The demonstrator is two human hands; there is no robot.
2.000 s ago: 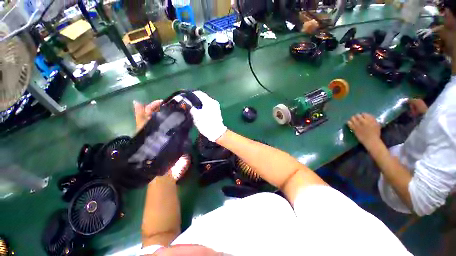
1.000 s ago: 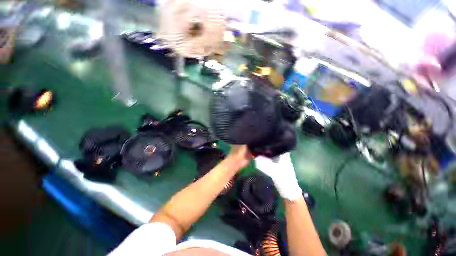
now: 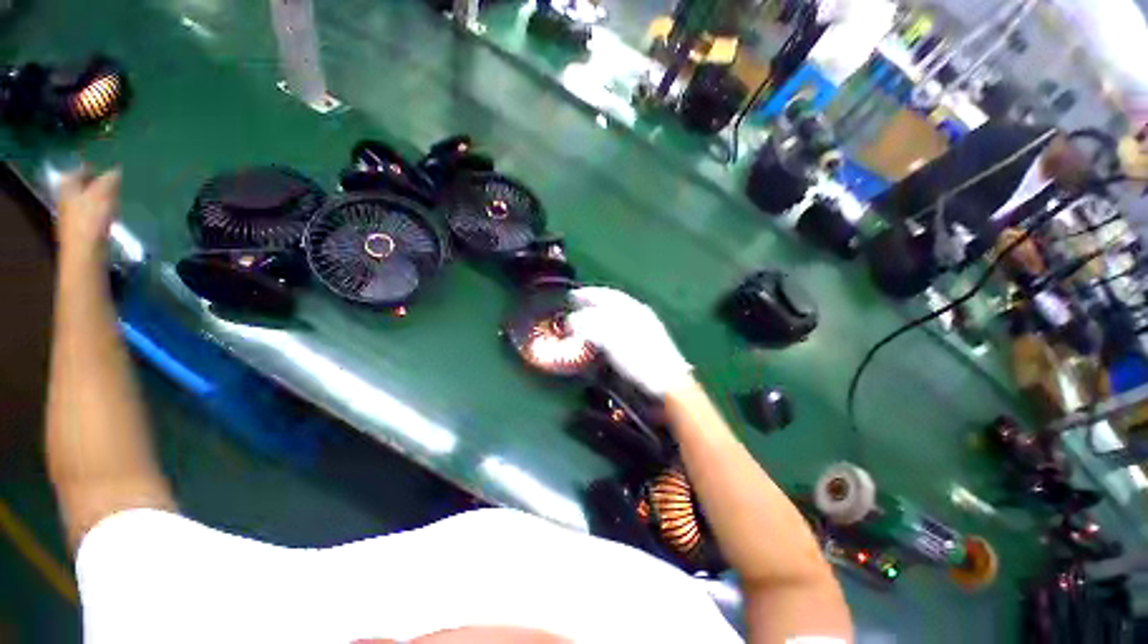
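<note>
My gloved right hand (image 3: 630, 337) is at the upper right of a black desk fan (image 3: 551, 350) with an orange-glinting grille, near the middle of the view. Its fingers overlap the fan; whether they grip it is hidden. My bare left hand (image 3: 88, 195) is blurred at the far left by the bench edge, fingers apart, with nothing visible in it. Several black fans stand left of the right hand, one with its grille (image 3: 375, 248) facing up. Another orange-lit fan (image 3: 675, 510) is below my right hand.
A black rounded part (image 3: 770, 310) and a small round black part (image 3: 768, 406) are on the green bench (image 3: 680, 239). The grinder's pale wheel (image 3: 844, 493) and orange-brown wheel (image 3: 973, 562) are at lower right. A black cable (image 3: 888, 342) crosses the bench.
The black fan held up in both hands has been let go. My left hand has moved far left; my gloved right hand is down at a fan. The view has turned left.
</note>
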